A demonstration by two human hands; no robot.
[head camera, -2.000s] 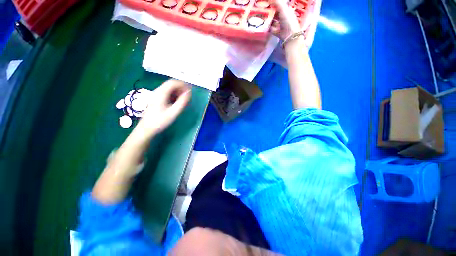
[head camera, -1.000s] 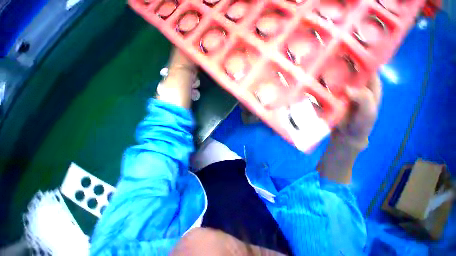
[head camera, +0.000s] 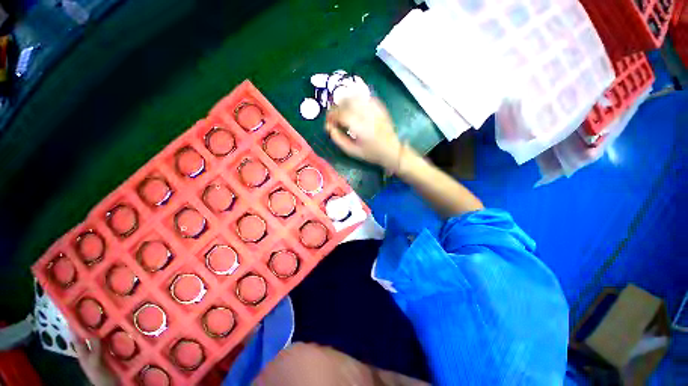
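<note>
The red parts tray (head camera: 172, 241) lies at a slant in front of me, a thin metal-looking ring in each visible pocket. A small white piece (head camera: 345, 210) lies over the pocket at its right corner. My left hand (head camera: 92, 360) is at the tray's lower left edge, gripping it, mostly hidden and cut off by the picture's edge. My right hand (head camera: 362, 130) is beyond the tray's right corner, fingers curled, beside a loose pile of white round discs (head camera: 339, 84). It is slightly blurred; whether it holds a disc cannot be told.
White sheets (head camera: 445, 68) and a covered tray (head camera: 554, 83) are at the upper right, with red trays (head camera: 622, 94) beside them. A die-cut sheet with holes (head camera: 51, 320) shows at the tray's left end. A cardboard box (head camera: 630, 328) stands on the blue floor, lower right.
The tray has come down and left from its raised, tilted position. My right hand has left the tray and is at the discs. My left hand has moved to the tray's lower left edge.
</note>
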